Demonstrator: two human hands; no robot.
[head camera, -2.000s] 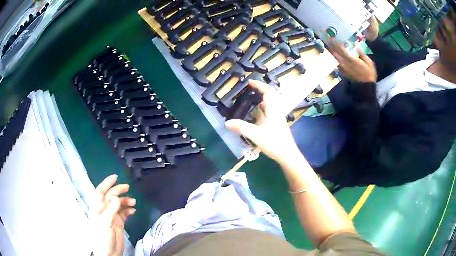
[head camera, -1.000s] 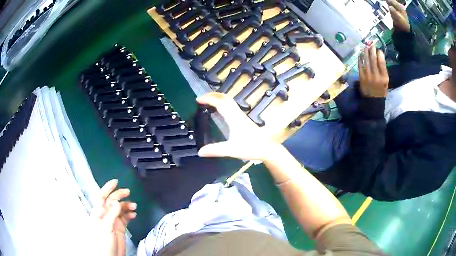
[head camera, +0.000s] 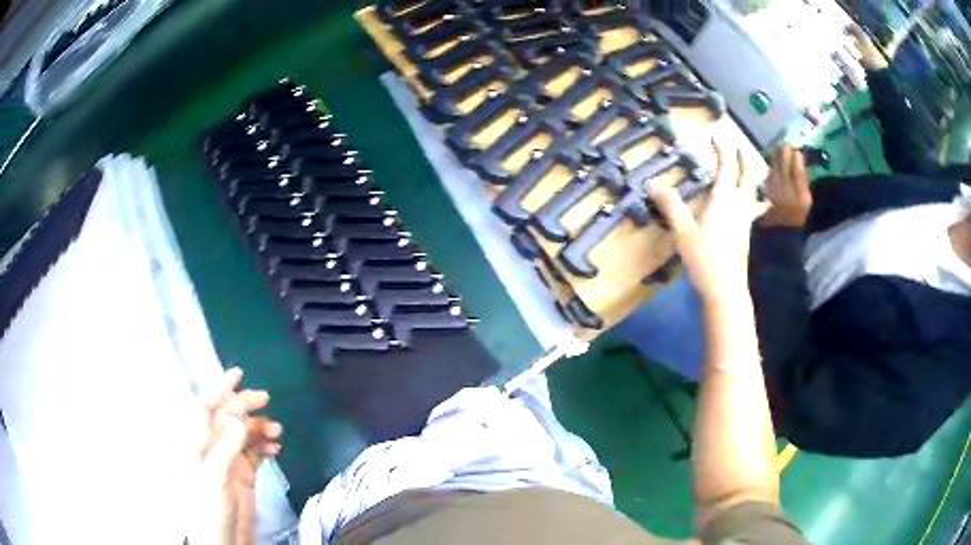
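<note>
Black angled parts with small silver spots lie overlapping in two rows on the black mat. Black C-shaped parts lie in rows on the tan board. My right hand is over the board's right side, thumb and fingers spread around a C-shaped part; the hand partly hides the part, and whether it grips is unclear. My left hand is at the lower left by the white sheets, its fingers loosely curled and apart, with nothing seen in it.
Stacked white sheets are at the left, with dark parts along their far edge. A pale liner strip runs beside the board. A light grey machine and a seated person are at the right. Light cloth is at my lap.
My right hand has moved from near the mat to the board's right side. The dark part it held is no longer in it. My left hand has barely moved.
</note>
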